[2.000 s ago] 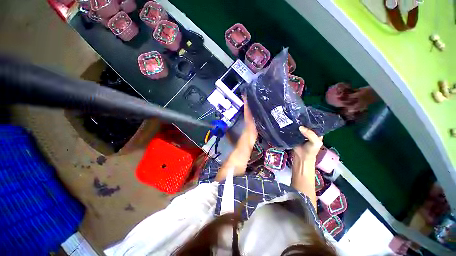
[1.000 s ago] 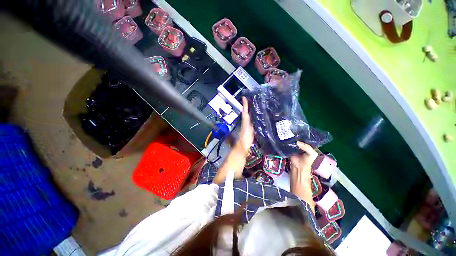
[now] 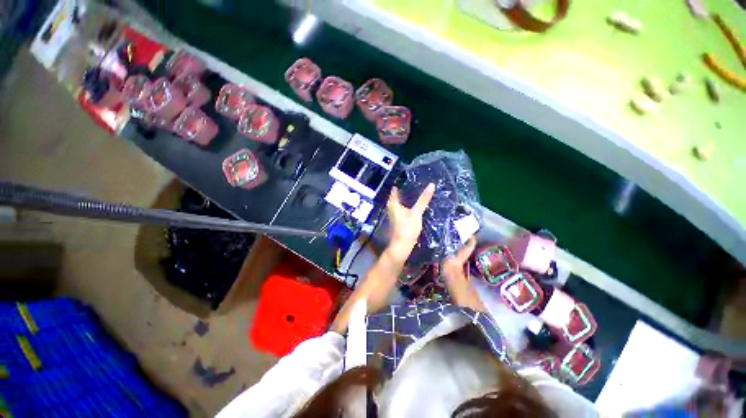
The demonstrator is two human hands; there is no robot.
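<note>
A clear plastic bag of dark parts (image 3: pixel 440 189) with a small white label is held over the bench, right of the white feeder box (image 3: pixel 365 166). My left hand (image 3: pixel 407 219) grips its left side, thumb and fingers spread against the plastic. My right hand (image 3: pixel 460 260) holds its lower edge by the label; its fingertips are partly hidden. Pink housings (image 3: pixel 520 292) with light green or white rim lines stand to the right of my hands. A few more are partly hidden below the bag.
More pink housings stand on the bench (image 3: pixel 190 157) and green conveyor (image 3: pixel 499 175). A blue-tipped tool (image 3: pixel 338 233) with a dark coiled line is left of the feeder. A red stool (image 3: pixel 292 317) and a box of black parts (image 3: pixel 204 253) stand below the bench edge.
The bag is more bunched up and my hands are closer together on it. The view has turned and shifted, showing more of the bench's far left end. The dark coiled line lies lower across the view.
</note>
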